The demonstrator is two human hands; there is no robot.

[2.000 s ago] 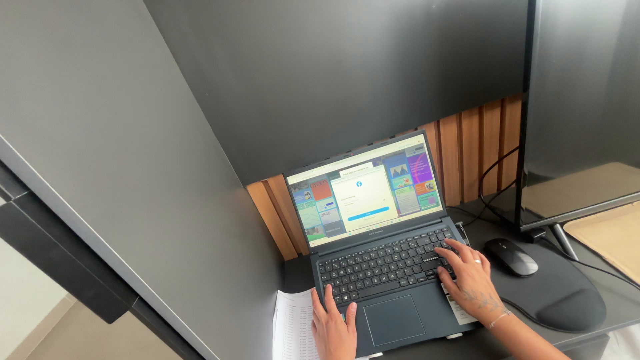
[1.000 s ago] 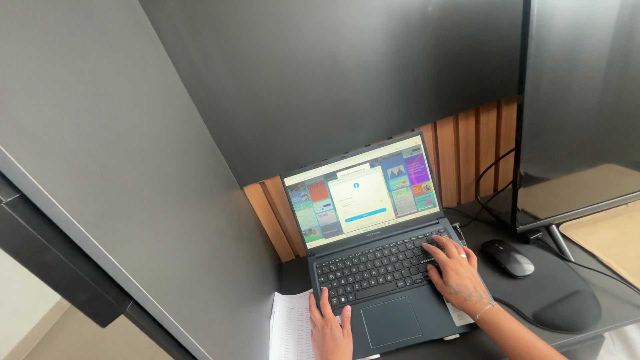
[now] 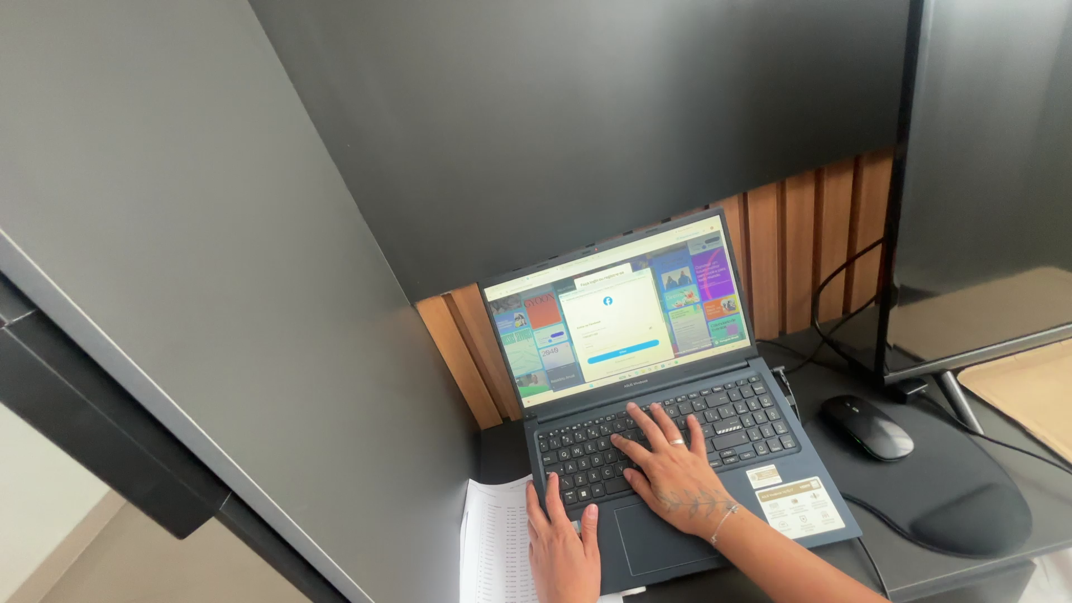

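Note:
A dark ASUS laptop (image 3: 754, 519) stands unfolded on the desk, its lit screen (image 3: 620, 310) showing a pop-up window over colourful tiles. My right hand (image 3: 674, 477) lies over the middle of the keyboard (image 3: 737, 419), fingers spread on the keys; it wears a ring and a bracelet. At the laptop's front left corner rests my left hand (image 3: 565, 536), with fingertips near the lower left keys and the thumb beside the touchpad (image 3: 662, 536). Neither hand grips anything. Printed sheets of paper (image 3: 494, 544) lie partly under the laptop's left side and my left hand.
A black mouse (image 3: 867, 427) sits on a dark mouse pad with a wrist rest (image 3: 971, 515). Behind them stands a large monitor (image 3: 988, 209) with cables. A tan mat (image 3: 1026, 394) lies at the right. Dark panels (image 3: 360, 335) rise at the left and behind.
My right hand has moved left across the keyboard, from its right part to the middle. My left hand stays at the laptop's front left corner.

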